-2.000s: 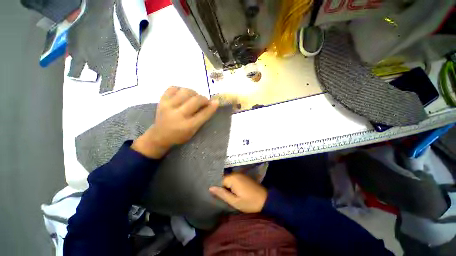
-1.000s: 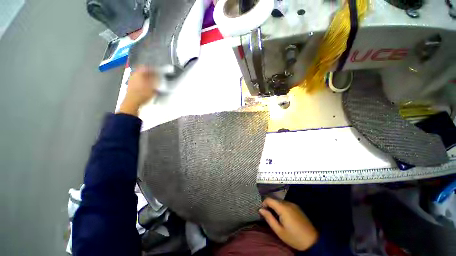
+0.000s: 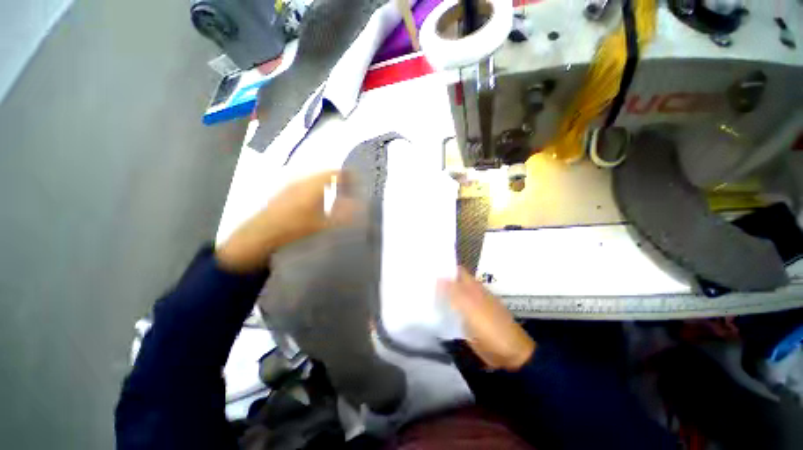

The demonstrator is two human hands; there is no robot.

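A white fabric piece [image 3: 417, 237] with a grey part along its left side lies over a grey fabric panel [image 3: 317, 286] in front of the sewing machine. My left hand [image 3: 304, 215], blurred, is at the left of the piece and holds its grey part. My right hand [image 3: 486, 321] holds the lower right edge of the white fabric at the table's front edge. The machine's presser foot [image 3: 493, 167] is beyond the fabric, above the tan bed. A strip of the grey panel shows right of the white fabric.
A curved grey piece [image 3: 696, 220] lies right of the needle. Yellow threads [image 3: 594, 88] hang from the head, beside scissors handles [image 3: 607, 148]. A measuring tape [image 3: 616, 305] runs along the front edge. Grey pieces [image 3: 330, 53] and a blue box [image 3: 231, 98] lie at upper left.
My left hand has come back from the upper left, and a white and grey piece now lies over the grey panel. My right hand has moved up and left onto it.
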